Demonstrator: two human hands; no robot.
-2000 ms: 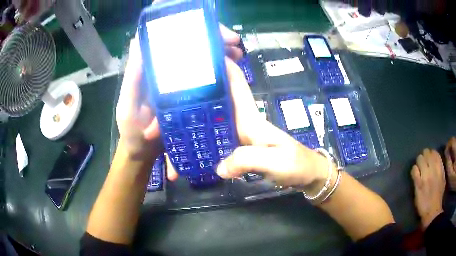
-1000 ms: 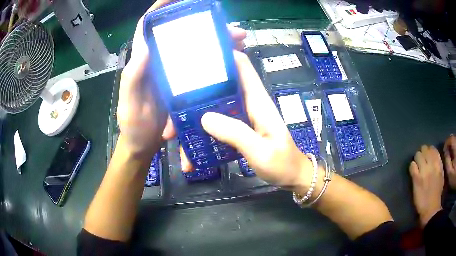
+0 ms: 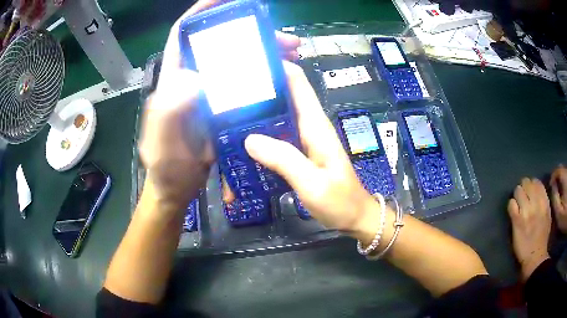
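A blue keypad phone (image 3: 233,65) is held up close, its screen glowing white with a bluish glare. My left hand (image 3: 177,130) holds its left side and is partly blurred. My right hand (image 3: 317,161) holds its right side, with the thumb over the upper keypad. Behind and below, a clear blister tray (image 3: 292,239) holds several blue phones. The tray phones at the right (image 3: 368,152) and far right (image 3: 426,155) have lit screens. Another lit phone (image 3: 396,68) sits in the back row. My hands and the held phone hide the tray's left part.
A desk fan (image 3: 28,87) with a white base (image 3: 71,135), a black smartphone (image 3: 82,210) and a white scrap (image 3: 23,190) are at left. Another person's hands (image 3: 531,214) rest at far right. Papers and small items (image 3: 460,37) lie at back right.
My right thumb has moved from the lower keys to the upper keypad. The held phone has tilted. Two tray phones' screens have changed from plain white to showing content.
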